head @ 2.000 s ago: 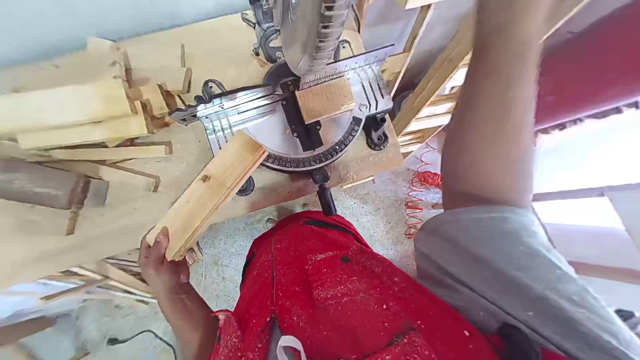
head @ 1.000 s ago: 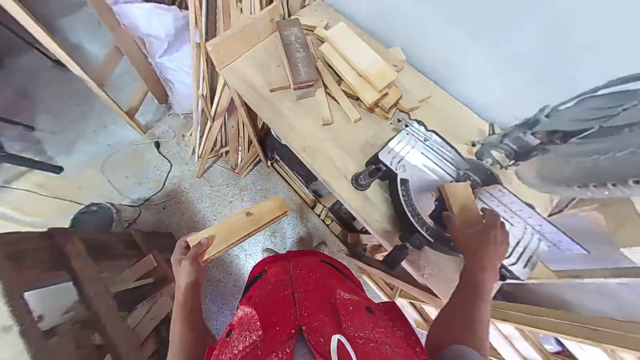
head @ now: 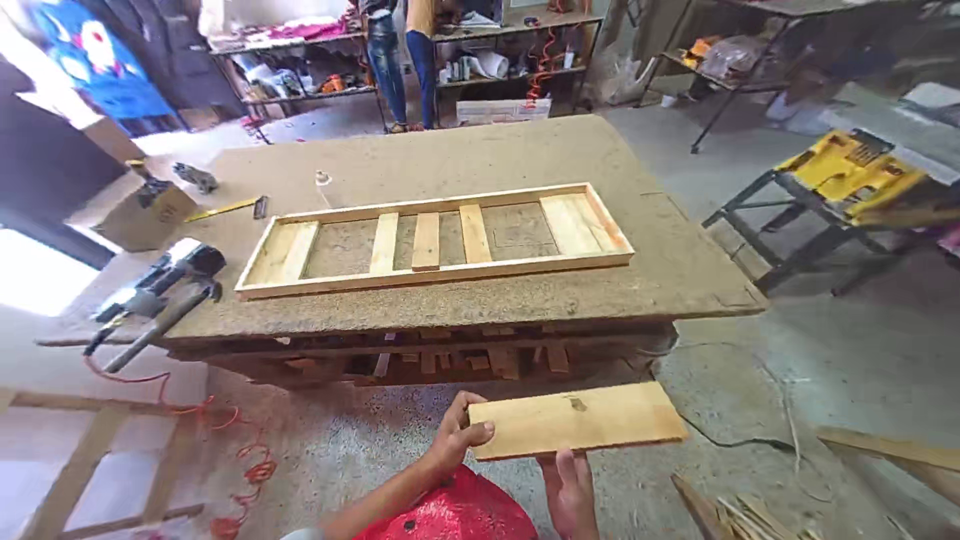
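A short wooden board [head: 600, 420] with a knot lies across both my hands, in front of the workbench. My left hand [head: 457, 435] grips its left end, thumb on top. My right hand [head: 570, 484] is at the board's near edge, fingers against it; part of that hand is hidden beneath. Beyond them, on the workbench [head: 465, 307], rests a long rectangular wooden frame [head: 442, 279] with several crosswise slats. One slat [head: 426, 244] near the middle overlaps the frame's near rail.
A nail gun [head: 161, 281] with a red coiled hose [head: 259, 471] lies at the bench's left edge. Behind it are a cardboard box [head: 139, 217], a try square [head: 229, 208] and a small bottle [head: 324, 184]. A yellow table saw [head: 855, 176] stands right. Two people stand behind the bench.
The view has swung from the miter saw to the workbench. My right hand, earlier on a small wood block at the saw, is now at the board that my left hand holds.
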